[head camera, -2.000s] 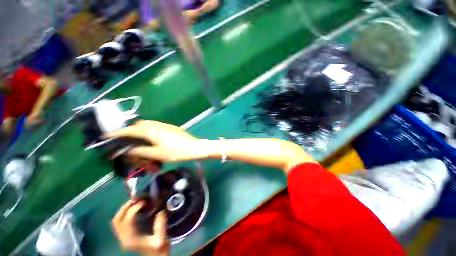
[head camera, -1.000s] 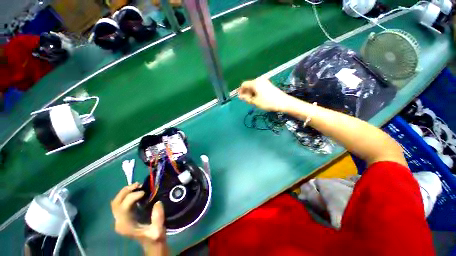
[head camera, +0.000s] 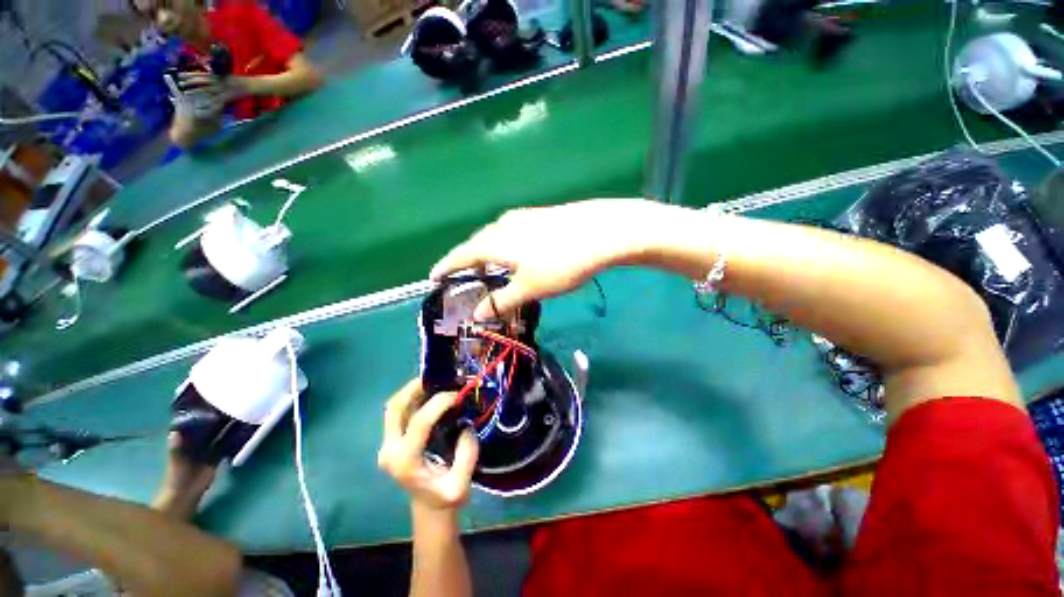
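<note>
The camera housing (head camera: 557, 434), black inside with a white rim, lies open on the green bench. The camera head (head camera: 441, 332) stands up at its back left, showing a pale circuit board (head camera: 463, 308). A wire harness (head camera: 495, 376) of red and blue wires runs between them. My left hand (head camera: 429, 449) grips the lower left side of the head and housing. My right hand (head camera: 525, 262) is at the top of the head, fingers bent over its edge. A thin black strand shows beside the right hand; whether its fingers hold it cannot be told.
Closed camera units stand on the bench at left (head camera: 247, 376) and on the belt (head camera: 242, 250). Another person's arm (head camera: 117, 531) reaches in at lower left. A metal post (head camera: 679, 105) rises behind my right forearm. Black strands and a plastic bag (head camera: 963, 227) lie at right.
My right hand has come back from the strands to the camera head, which now stands more upright. The view has shifted left. Another person's arm has appeared beside the left unit.
</note>
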